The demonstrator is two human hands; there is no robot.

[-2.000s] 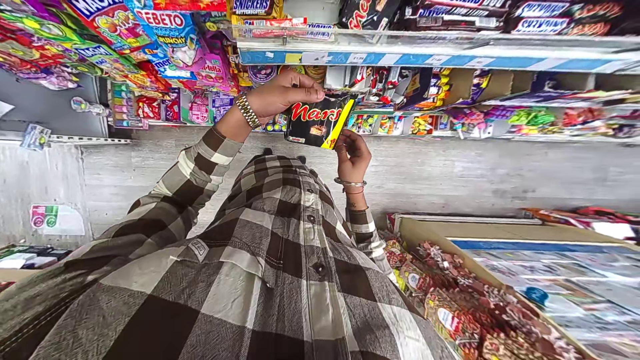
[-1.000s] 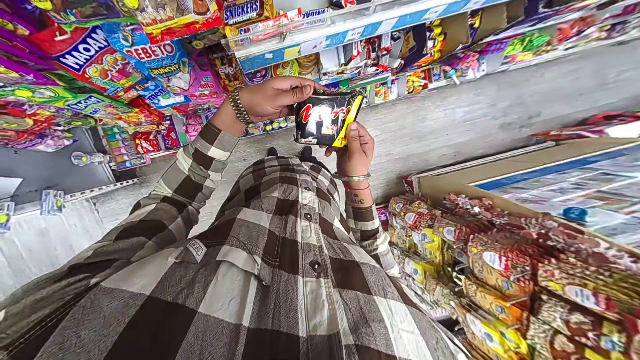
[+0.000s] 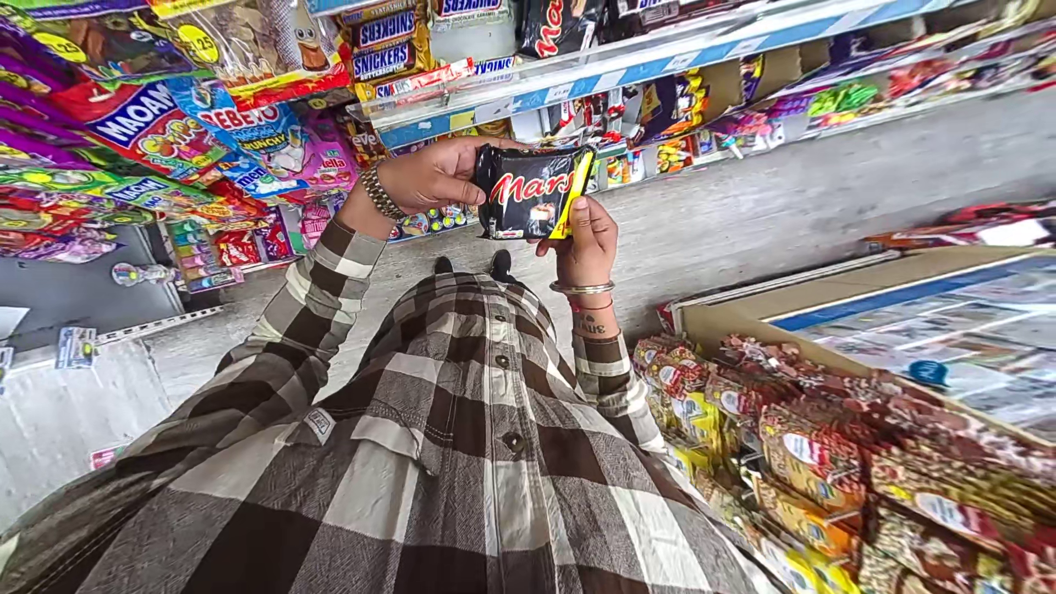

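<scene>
Between my hands is a black Mars multipack [image 3: 535, 194] with red lettering and a yellow strip along its right side, its printed front facing up. My left hand [image 3: 437, 176], wearing a chain bracelet or watch band at the wrist, grips the pack's left edge. At the lower right corner, my right hand [image 3: 587, 235] pinches the wrapper between thumb and fingers, a metal bangle on that wrist. The pack hangs just in front of a shelf edge [image 3: 594, 85]. Another black Mars pack [image 3: 561, 26] lies on the shelf above, beside Snickers packs [image 3: 384, 41].
Bagged sweets [image 3: 161, 130] hang at the upper left. Lower shelves [image 3: 825, 103] carry more confectionery along the aisle. A cardboard-edged display [image 3: 734, 318] and many snack bags [image 3: 808, 450] stand at the right. Grey floor [image 3: 742, 206] runs between, with my shoes [image 3: 500, 264] below my hands.
Both hands have kept hold of the Mars pack, which has turned, with glare on its front a second ago and its lettering plain now. The view has shifted somewhat.
</scene>
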